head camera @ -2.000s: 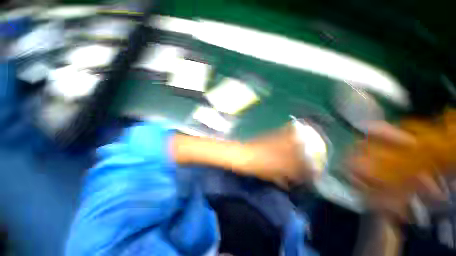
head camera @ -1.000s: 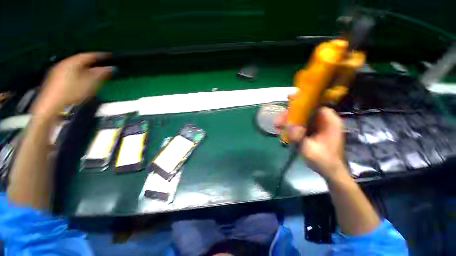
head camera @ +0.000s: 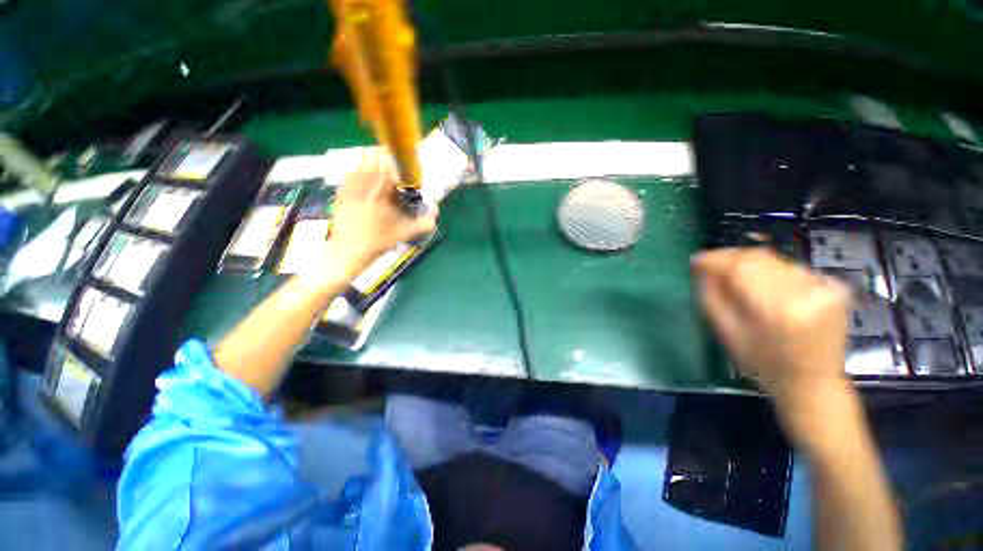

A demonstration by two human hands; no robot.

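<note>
The yellow-orange electric screwdriver (head camera: 379,81) hangs at upper left centre, its lower end in front of my left hand (head camera: 372,221). My left hand is closed around a tilted phone assembly (head camera: 444,159), whose white middle and dark end show beyond the fingers. The grip is partly hidden by the screwdriver. More phone assemblies lie on the green mat, one at left (head camera: 259,231) and others overlapping under my left wrist. My right hand (head camera: 774,312) is over the left edge of the black blister tray (head camera: 916,258), blurred, fingers curled; whether it holds anything cannot be told.
The round speckled screw dish (head camera: 600,215) is on the mat (head camera: 614,323) at centre. A black rack (head camera: 178,258) with a row of phones stands at left. A black cord (head camera: 501,264) crosses the view. A white strip (head camera: 582,160) runs behind. A black sheet (head camera: 731,463) is below the bench's front edge.
My left hand has come from the far left to the loose phones, and a phone shows at it. My right hand has let go of the screwdriver, which now hangs further left, and moved to the tray.
</note>
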